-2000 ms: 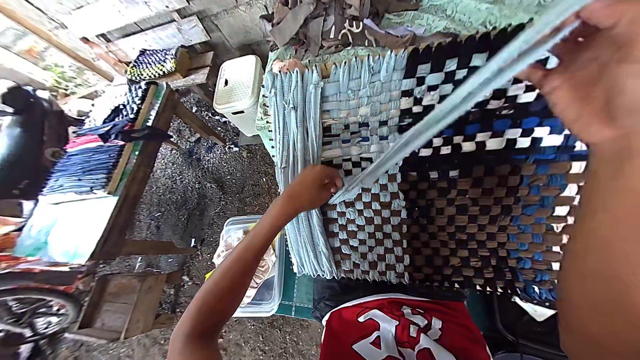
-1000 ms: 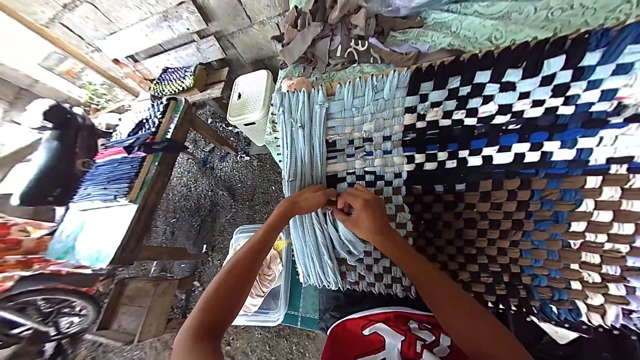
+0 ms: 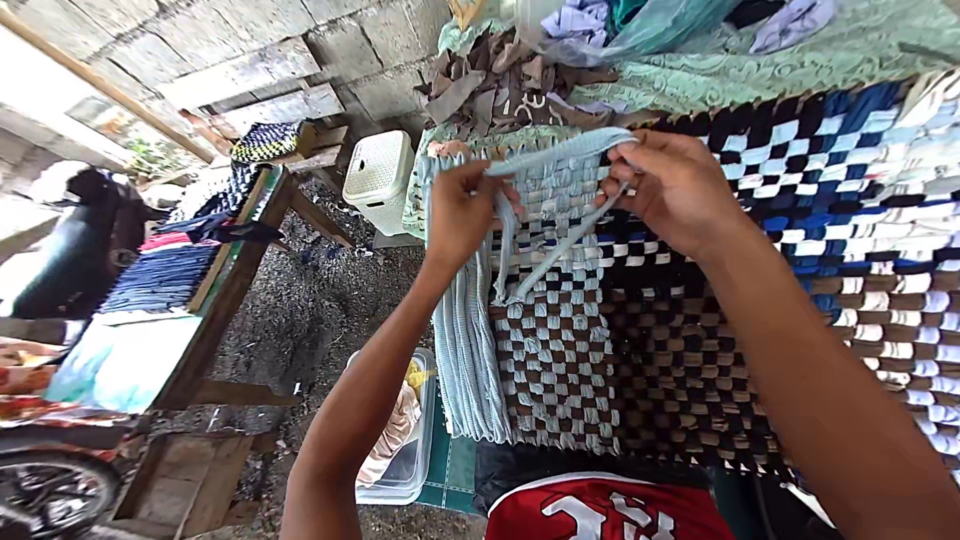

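My left hand [image 3: 465, 210] grips one end of a light blue fabric strip [image 3: 559, 154] above the left side of a woven rag mat [image 3: 555, 330]. The strip's other part is pinched in my right hand [image 3: 667, 187], over the mat's upper middle. Between the hands the strip stretches across, and thinner lengths hang in a V down to the weave. Unwoven light blue strands [image 3: 469, 360] lie side by side along the mat's left edge, partly under my left hand. Checkered blocks of light blue, brown, black, white and dark blue make up the mat.
A white lidded basket [image 3: 379, 176] and a clear plastic bin [image 3: 420, 457] with cloth stand left of the mat. Brown fabric scraps [image 3: 487, 82] lie beyond it on green lace cloth [image 3: 690, 82]. Farther left are a wooden bench [image 3: 225, 300] with another textile, a wooden crate [image 3: 184, 480] and a motorcycle.
Both hands were close together low on the left strands one second ago; now they are farther up the mat and apart, with the strip stretched between them.
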